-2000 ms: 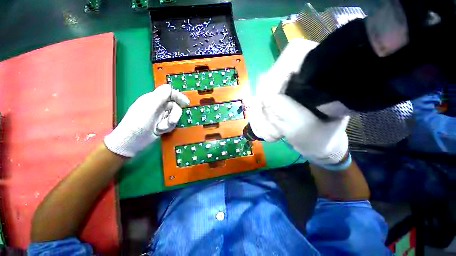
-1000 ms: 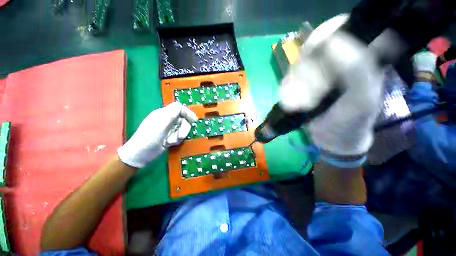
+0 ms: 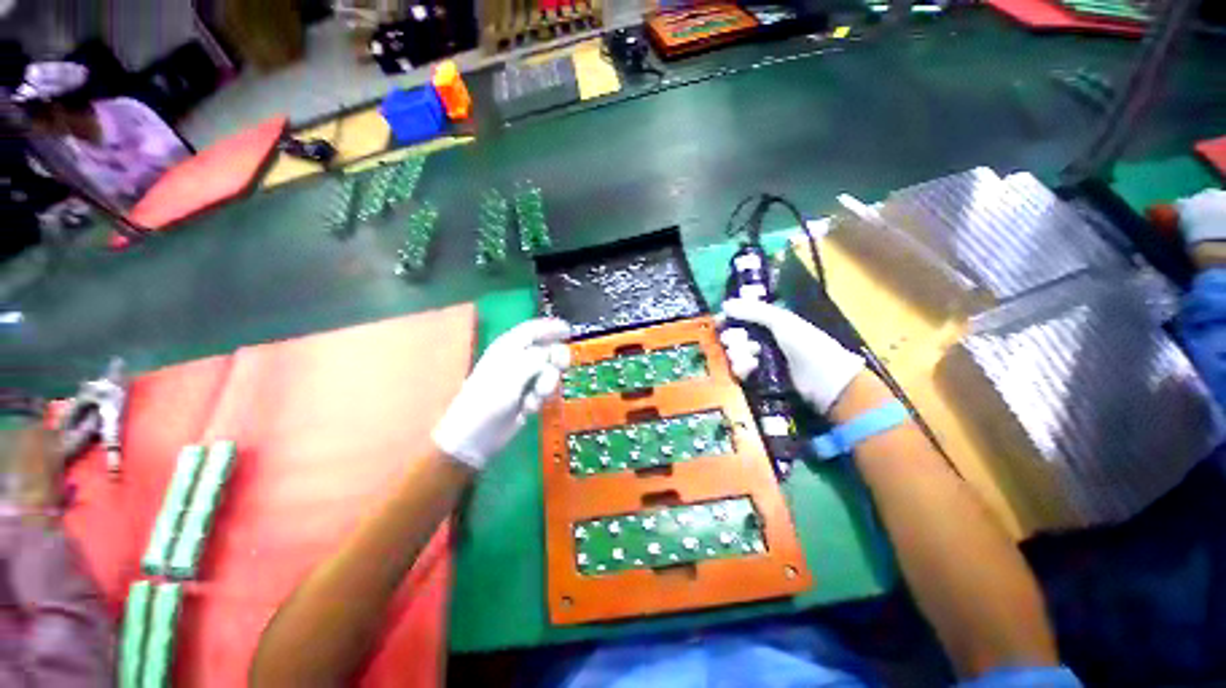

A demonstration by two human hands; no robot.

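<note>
The orange-brown fixture lies on the green mat with three green circuit boards in its pockets. A black screw tray with loose silvery screws sits at its top end. My left hand, in a white glove, has curled fingertips at the fixture's upper left edge; whether they pinch anything is hidden. The black screwdriver lies lengthwise along the fixture's right side. My right hand, gloved, is over the screwdriver, fingertips near the fixture's upper right corner; its hold is unclear.
A red mat with green-and-white strips is on the left. Silvery ribbed sheets on tan cardboard are at right. Spare boards lie on the dark green conveyor. A person in pink is at far left; another person's gloved hand is at far right.
The view has tilted up, showing more of the conveyor. My right hand has lowered the screwdriver from the lower board to beside the fixture. My left hand has moved from the middle board to the top one.
</note>
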